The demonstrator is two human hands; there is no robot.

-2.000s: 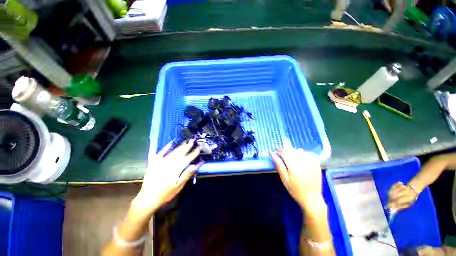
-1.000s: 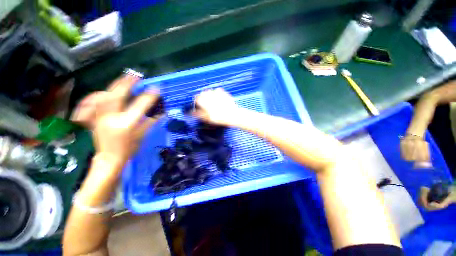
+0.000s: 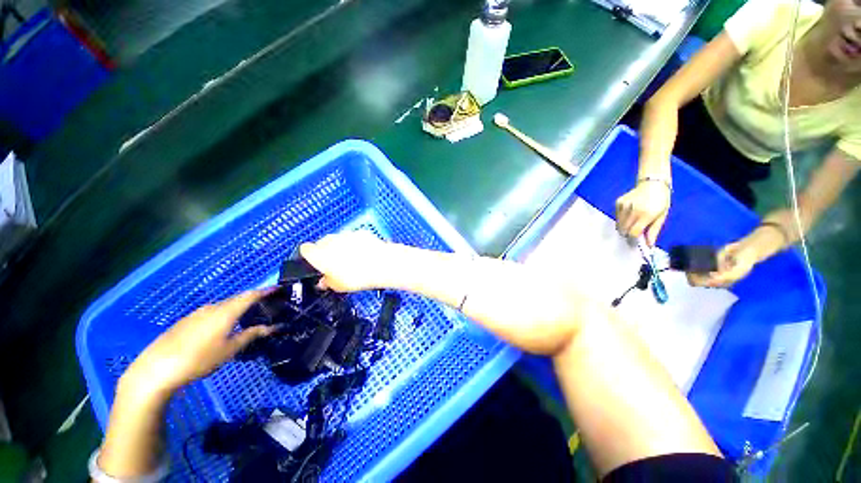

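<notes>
A light blue perforated basket (image 3: pixel 425 203) lies tilted across the view with a tangled pile of black power adapters (image 3: pixel 307 349) and cords in it. My right hand (image 3: pixel 345 261) reaches over the basket and grips a black adapter (image 3: pixel 296 274) at the top of the pile. My left hand (image 3: pixel 194 344) is at the pile's left side, fingers spread and touching or close to the adapters; its fingertips are partly lost against them. More adapters with cords and a pale label lie at the basket's near end.
A coworker (image 3: pixel 755 113) at the right holds a black adapter (image 3: pixel 694 259) and a thin tool (image 3: pixel 656 275) over a darker blue bin (image 3: pixel 779 269) with a white liner (image 3: pixel 694 325). A white bottle (image 3: pixel 485 61), phone (image 3: pixel 536 67) and pale yellow stick (image 3: pixel 535 144) are on the bench.
The view has swung right, bringing the coworker and bin further in. My left hand has come down from above the basket's far left corner to the pile. More adapters show at the near end.
</notes>
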